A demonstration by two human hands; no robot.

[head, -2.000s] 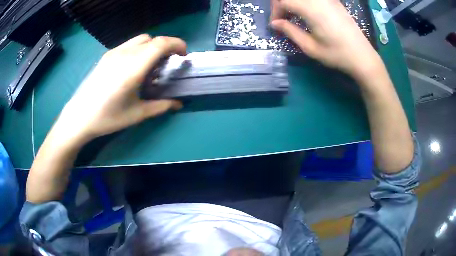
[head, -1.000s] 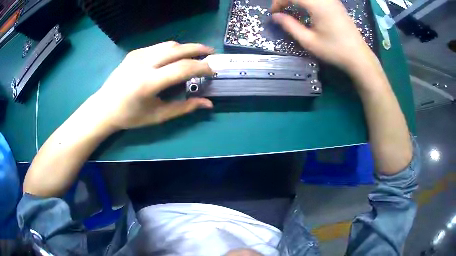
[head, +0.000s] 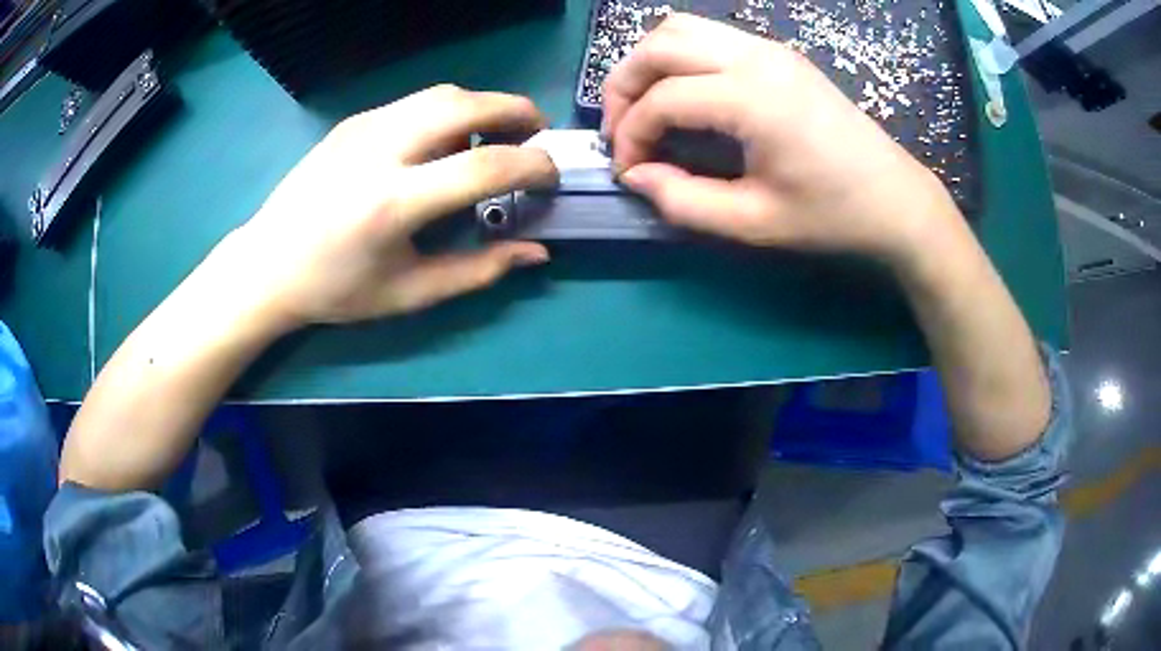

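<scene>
The metal housing (head: pixel 588 214) lies on the green bench top, its lengthwise groove facing up and a round end hole showing at its left end. My left hand (head: pixel 420 210) grips the housing's left part, with fingers on the far side and top and thumb at the near edge. My right hand (head: pixel 751 140) is over the housing's middle and right part, fingertips pinched at the groove. Whether a small fastener is between them cannot be made out. The right hand hides the housing's right end. The black parts tray (head: pixel 970 165) holds scattered small silver fasteners.
Stacked black housings (head: pixel 357 38) stand at the upper left. A separate housing (head: pixel 96 153) lies at the far left. A pale plastic item (head: pixel 994 108) is at the tray's right edge. The bench's pale front edge (head: pixel 573 390) curves below, with a blue stool (head: pixel 859 426) beneath.
The right hand has moved from the tray left and down onto the housing. Earlier, the housing and left hand shifted right; the left hand now keeps its grip nearly still.
</scene>
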